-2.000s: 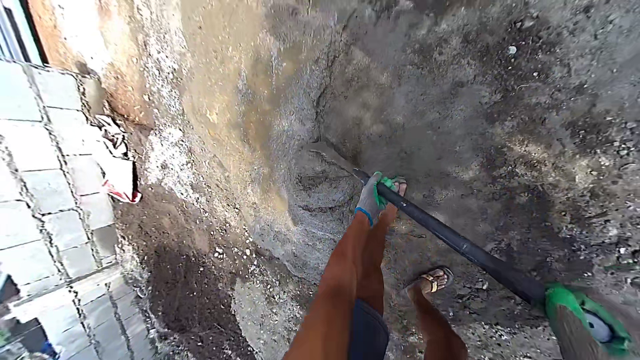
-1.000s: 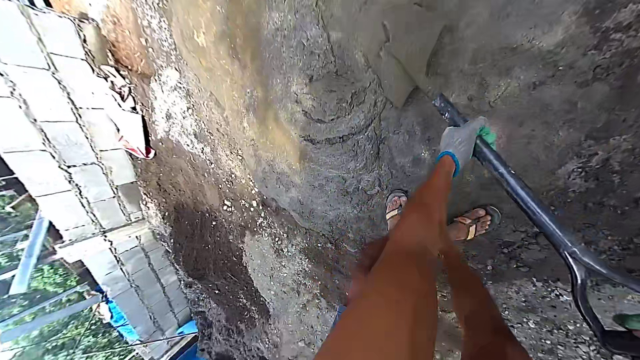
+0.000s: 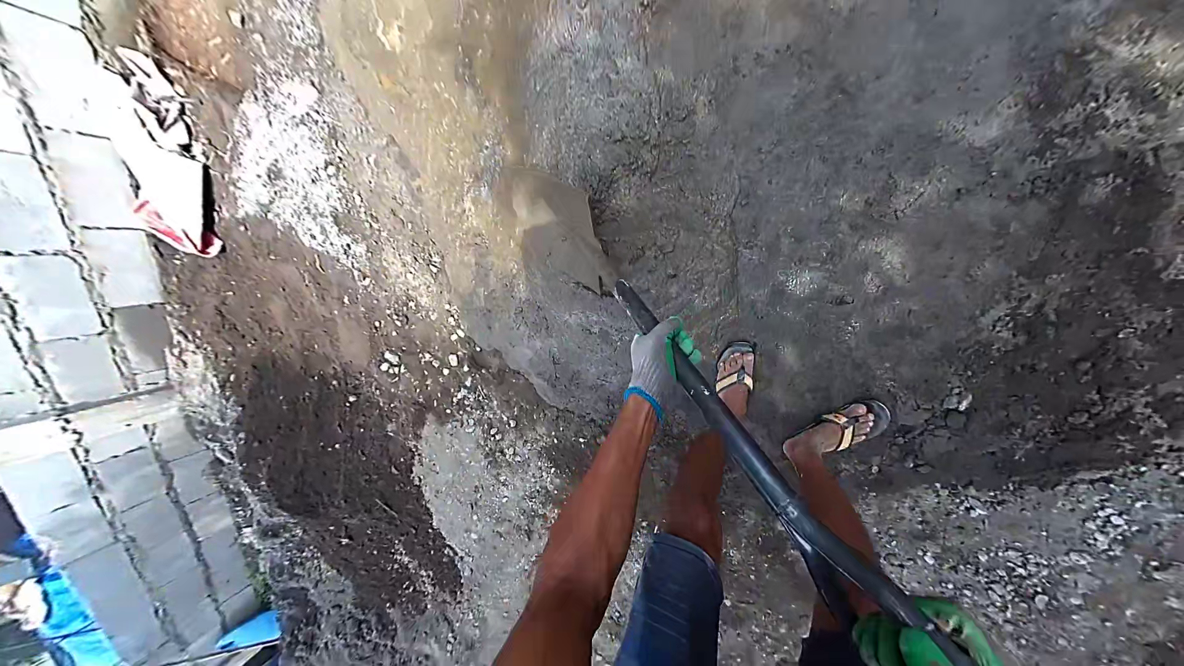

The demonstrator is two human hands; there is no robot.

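My left hand, in a grey glove with green fingers and a blue cuff, grips the lower part of a shovel's black shaft. Further up, near the bottom right edge, my right hand in a green glove closes around the handle end, which is partly cut off by the frame. The shovel's blade, coated in grey-brown mud, rests at the edge of wet cement mix on the ground. How deep the blade sits cannot be told.
My sandalled feet stand right of the shaft. Dark soil and loose gravel lie around the mix. At the left is a concrete block wall, with a white and red sack beside it and a blue tarp below.
The shovel blade has moved left across the mix, from near the top centre, and both hands have moved with the shaft. Two seconds ago the blade was in the grey mix and the feet were placed differently.
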